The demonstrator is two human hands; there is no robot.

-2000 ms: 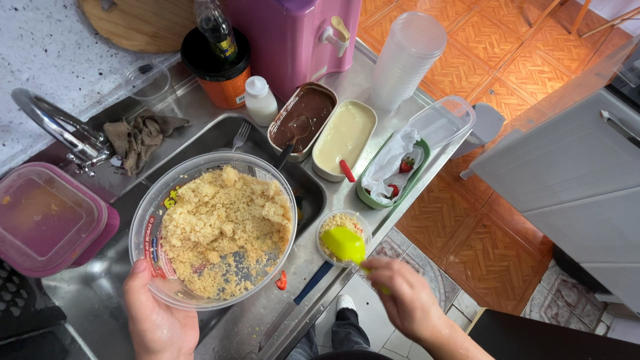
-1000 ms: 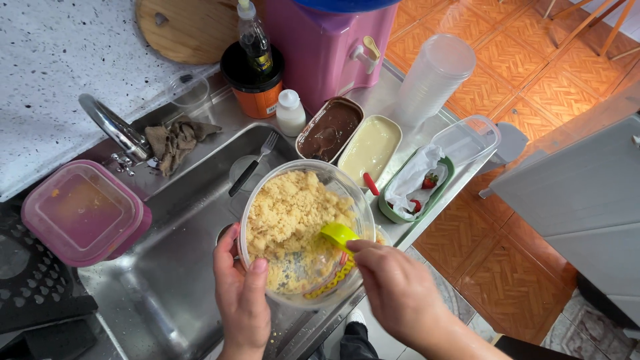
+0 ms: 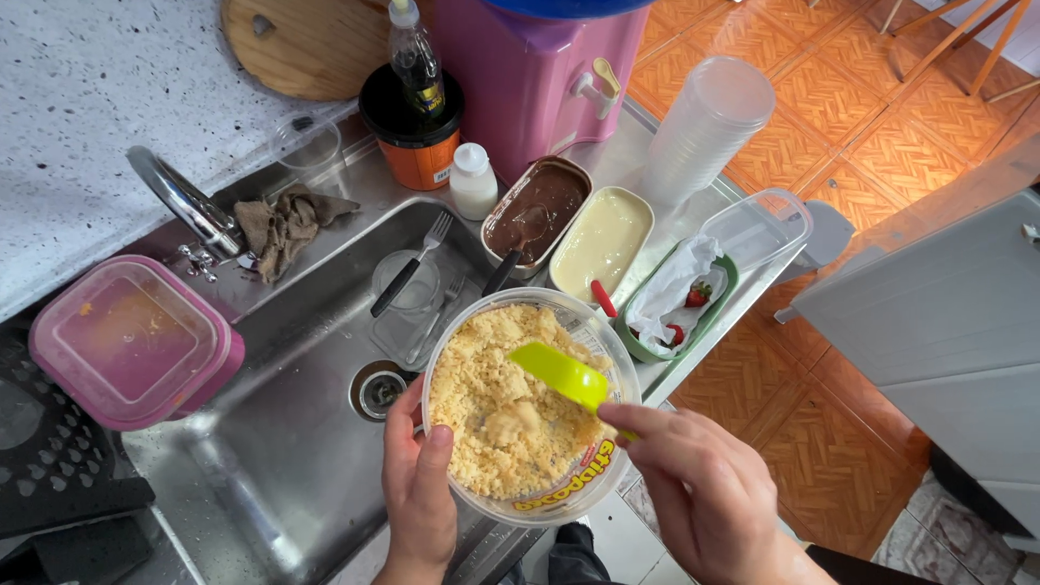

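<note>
My left hand (image 3: pixel 422 479) grips the left rim of a round clear plastic tub (image 3: pixel 630 357), thumb on the wall. Yellowish crumbled cake (image 3: pixel 496 406) fills much of the tub. My right hand (image 3: pixel 699 479) holds a lime-green plastic scoop (image 3: pixel 561 374) by its handle, tilted over the crumbs inside the rim. Just beyond the tub stand a container of chocolate cream (image 3: pixel 540 211) with a dark-handled utensil in it and a container of pale cream (image 3: pixel 601 240) with a red-handled one. A green container (image 3: pixel 727 280) to the right holds strawberries (image 3: pixel 696 294) on white paper.
Under the tub's left side lies a steel sink (image 3: pixel 301 390) with forks (image 3: pixel 414 260) and clear containers. A faucet (image 3: pixel 183 203), a cloth (image 3: pixel 288 227) and a pink lidded box (image 3: pixel 134 341) are at left. Stacked clear cups (image 3: pixel 707 130) and a pink dispenser (image 3: pixel 528 81) stand behind.
The small cup of crumbs seen beside the scoop two seconds ago is out of sight. The tub has moved right relative to the sink, and the scoop has come over its crumbs.
</note>
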